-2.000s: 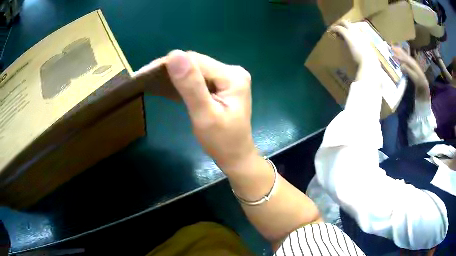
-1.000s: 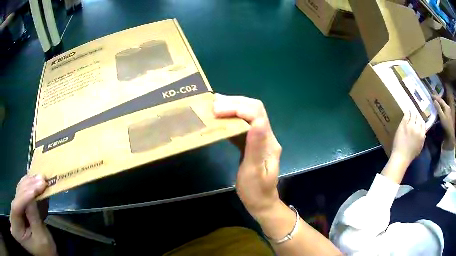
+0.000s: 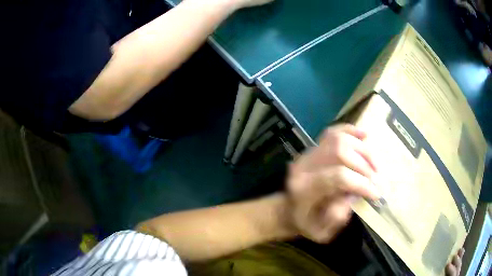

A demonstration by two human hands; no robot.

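Observation:
The brown product carton [image 3: 426, 113] sits on the green bench at the right, turned diagonally, with its printed lid [image 3: 426, 178] sloping toward me. The dark band and grey speaker pictures show. My left hand [image 3: 332, 183], slightly blurred, has its fingers bent over the lid's near left corner. Only the fingertips of my right hand [image 3: 456, 263] show, on the lid's edge at the lower right; the rest is hidden or cut off. The inside of the carton is hidden.
A person's bare arm [image 3: 156, 59] with a dark sleeve reaches over the bench at the upper left. The metal bench edge [image 3: 286, 116] and pale legs [image 3: 245, 124] are left of the carton. A blue item [image 3: 135, 151] lies low at left. Part of another carton [image 3: 483, 242] shows lower right.
The view has swung left, so the carton now appears at the right and turned. Both hands are still at the lid; my right hand has mostly left the picture. The neighbour's arm has come into view.

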